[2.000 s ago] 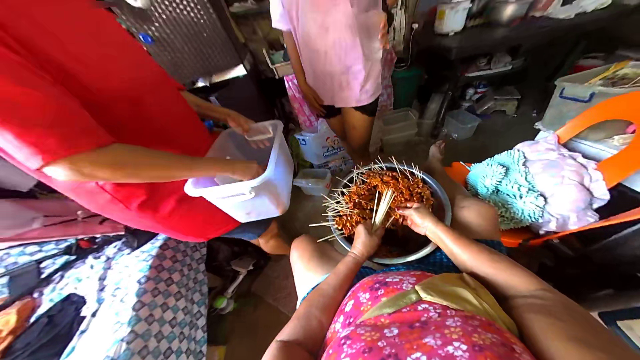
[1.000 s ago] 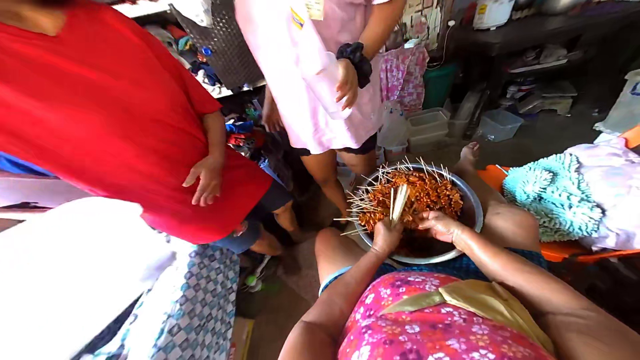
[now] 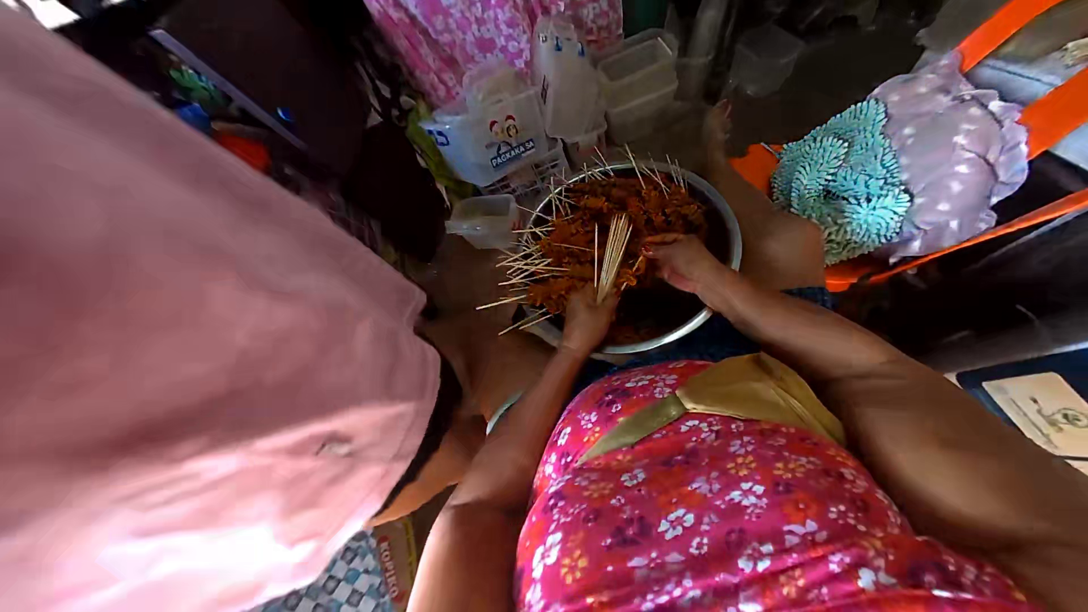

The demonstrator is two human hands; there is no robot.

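A round metal basin (image 3: pixel 729 223) sits between my legs, with skewered reddish-brown marinated meat (image 3: pixel 586 223) heaped in it and stick ends fanned along its far and left rim. My left hand (image 3: pixel 588 316) grips a bundle of bamboo skewers (image 3: pixel 614 255) that points up over the basin. At the basin's right side, my right hand (image 3: pixel 680 262) pinches a piece of the meat between thumb and fingers. Dark liquid shows in the near part of the basin.
A person in a pink shirt (image 3: pixel 212 340) stands close on the left. Beyond the basin are a plastic bag (image 3: pixel 489 140), a small clear tub (image 3: pixel 486 223) and clear containers (image 3: pixel 637 76). An orange chair (image 3: pixel 1054 119) on the right holds a teal fluffy cloth (image 3: pixel 841 178).
The person in pink has come much closer on the left. The person in red, seen earlier at the left, is out of view. My hands stay over the basin.
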